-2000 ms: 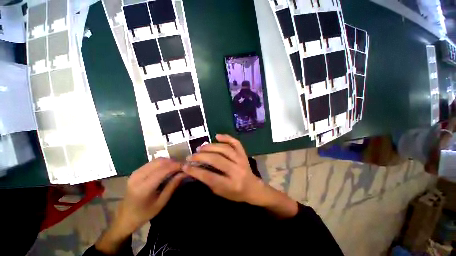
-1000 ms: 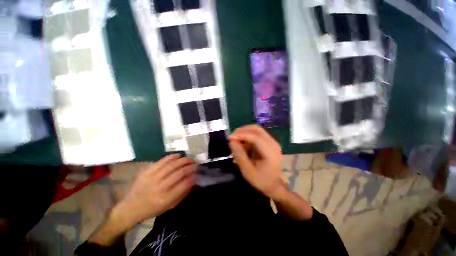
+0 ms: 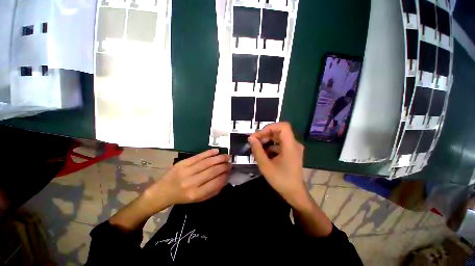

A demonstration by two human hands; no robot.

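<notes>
The receiving sheet [image 3: 283, 93] is a long white strip with two columns of black near-squares, running to the bench's front edge. A black piece [image 3: 238, 140] lies over the left place of its lowest row. My right hand [image 3: 281, 161] is at that piece's right side, thumb and forefinger pinched on its edge, where a paler corner shows. The hand hides most of the right place. My left hand [image 3: 195, 177] lies palm down at the sheet's lower left corner, fingers together. A dark strip shows beside its fingertips; what lies under the fingers is hidden.
A smartphone [image 3: 334, 98] with a lit purple screen lies right of the sheet. Further right are a plain white backing sheet [image 3: 371, 104] and fanned filled sheets [image 3: 428, 98]. Left are a glaring blank sheet stack [image 3: 134, 88] and white liner [image 3: 65, 39]. A red frame [image 3: 86, 160] stands below the bench edge.
The view has shifted left, so the bench things appear further right. The lowest row's left place has turned from grey to black. My right hand has come in from the sheet's right edge.
</notes>
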